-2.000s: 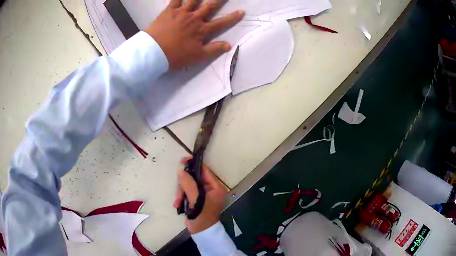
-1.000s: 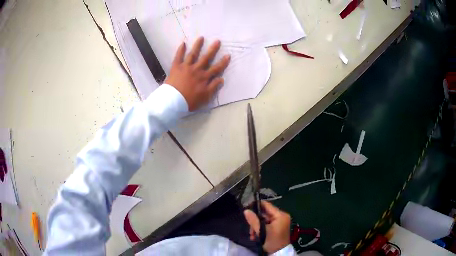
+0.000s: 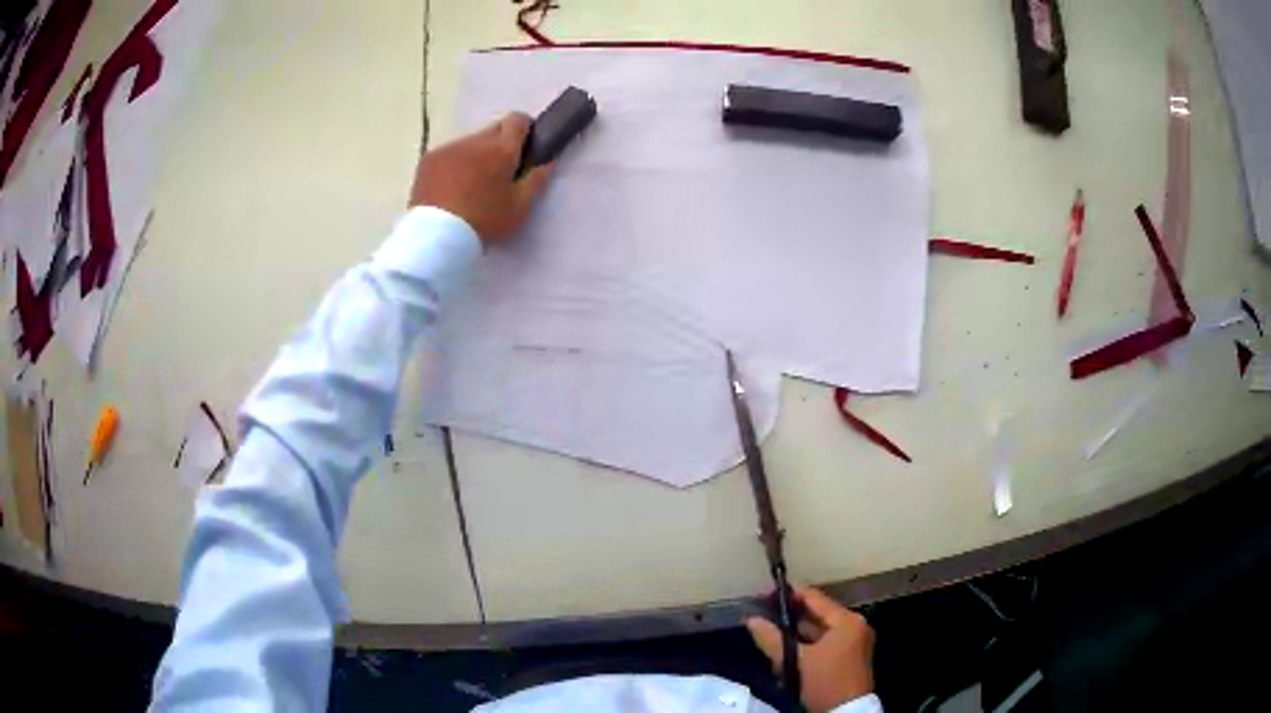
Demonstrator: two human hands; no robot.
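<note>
A white paper pattern (image 3: 822,251) with thin drawn lines lies on the table, a dark red edge showing along its far side. My left hand (image 3: 481,174) grips a dark weight (image 3: 560,128) near the paper's far left corner. A second dark weight (image 3: 811,113) lies on the paper at the far right. My right hand (image 3: 822,651) holds the shears (image 3: 760,481) by their handles near the table's front edge. The blades look closed and point away from me, their tip over the paper's lower part beside the notch in its near edge.
On the pale table (image 3: 321,557), maroon scraps (image 3: 105,153) and an orange-handled awl (image 3: 103,436) lie at left. At right are a red pen (image 3: 1072,254), a labelled dark block (image 3: 1040,67), a pinkish ruler (image 3: 1175,181) and maroon strips (image 3: 1132,346). The metal edge (image 3: 655,619) runs along the front.
My left hand has gone from lying flat on the paper to gripping a weight. The paper now lies squarer in view. The shears have left the paper's cut and their tip is now over its lower part.
</note>
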